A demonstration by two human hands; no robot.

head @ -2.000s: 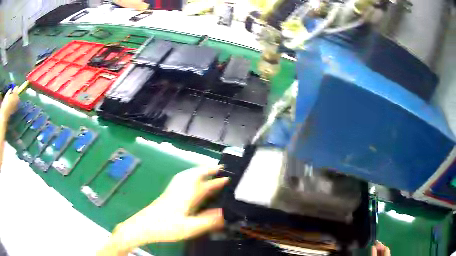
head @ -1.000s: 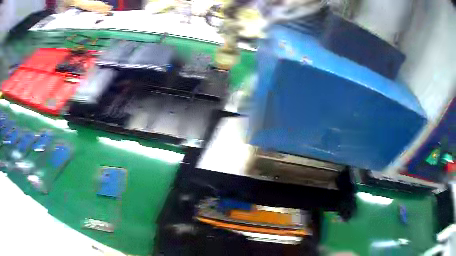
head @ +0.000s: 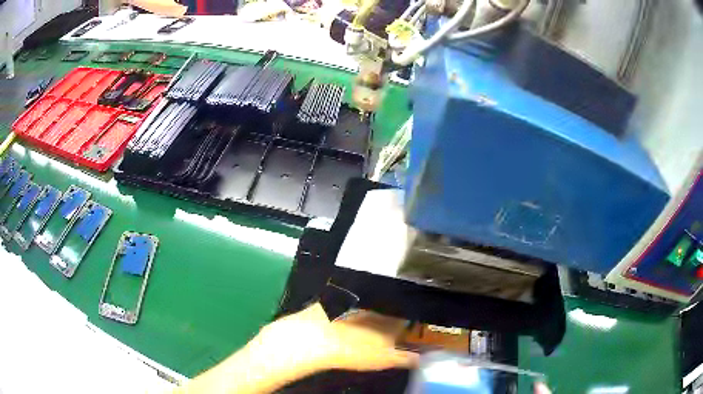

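Note:
The orange-brown press fixture (head: 439, 337) shows under the grey press head (head: 470, 269); black sheet surrounds it. My left hand (head: 339, 342) reaches in from the lower left over the fixture's left part. Its fingers are blurred, and whether they grip anything is unclear. A blurred phone frame with a blue patch (head: 455, 377) is at the bottom edge, in front of the fixture, close to my left fingertips. Only a fingertip of my right hand (head: 541, 386) shows, at the frame's right end; the rest is cut off.
The large blue press housing (head: 532, 161) overhangs the fixture. One phone frame (head: 129, 277) lies left on the green mat, with a row of several frames (head: 81, 238) beyond. A black tray (head: 281, 177) with stacked slats and a red tray (head: 73, 115) lie behind. A control panel (head: 678, 254) is at right.
The view swung right, then steadied. My left hand left the picture and is back over the fixture. A blue-patched frame has appeared at the bottom edge with my right fingertip.

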